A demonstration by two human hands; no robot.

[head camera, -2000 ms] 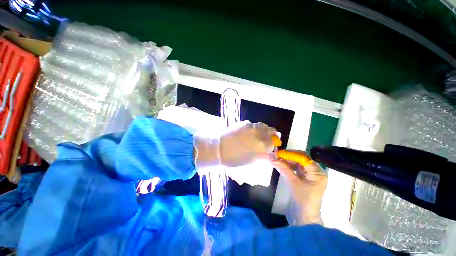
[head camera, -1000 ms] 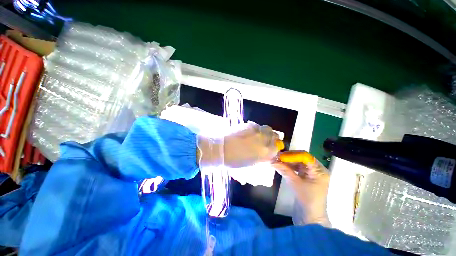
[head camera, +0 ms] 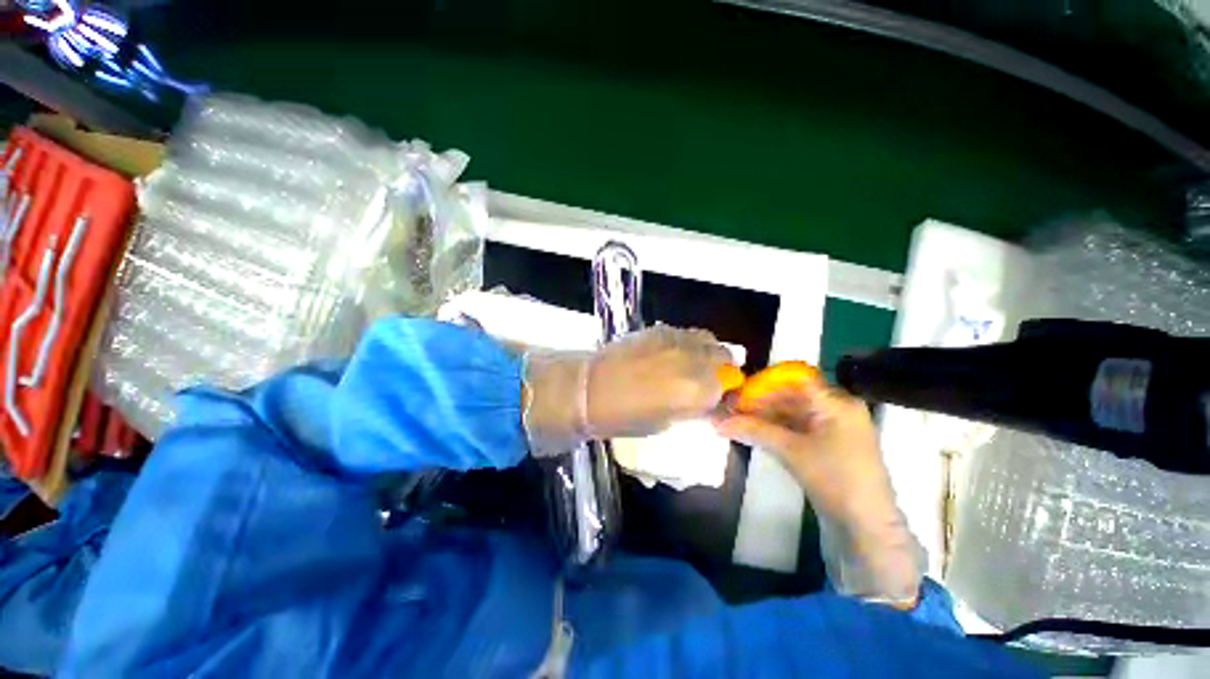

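Note:
The branched product lies over the white block (head camera: 683, 458). Its upper looped arm (head camera: 616, 285) and lower arm (head camera: 584, 511) look dark and chrome-like, unlit. My left hand (head camera: 650, 385) crosses over its middle, fingers pointing right. My right hand (head camera: 829, 444) comes in from the lower right, its orange finger cots near the left fingertips. The fingertips of both hands meet at the block's right side; whether they pinch anything small is hidden. The black electric screwdriver (head camera: 1048, 378) has its tip close to my right hand's fingers; I cannot tell if they touch.
The white work frame (head camera: 783, 438) surrounds a black centre. At left are a bubble-packed stack (head camera: 252, 252), a clear bag (head camera: 425, 246) and a red tray (head camera: 80, 252) with bent white strips. At right are white foam (head camera: 949, 299) and bubble wrap (head camera: 1088, 531). A green belt (head camera: 531, 106) runs behind.
The product's arms have gone from bright white to dark. The screwdriver has tilted more level and shifted. My right hand has risen slightly, showing its wrist and sleeve; my left hand has barely moved.

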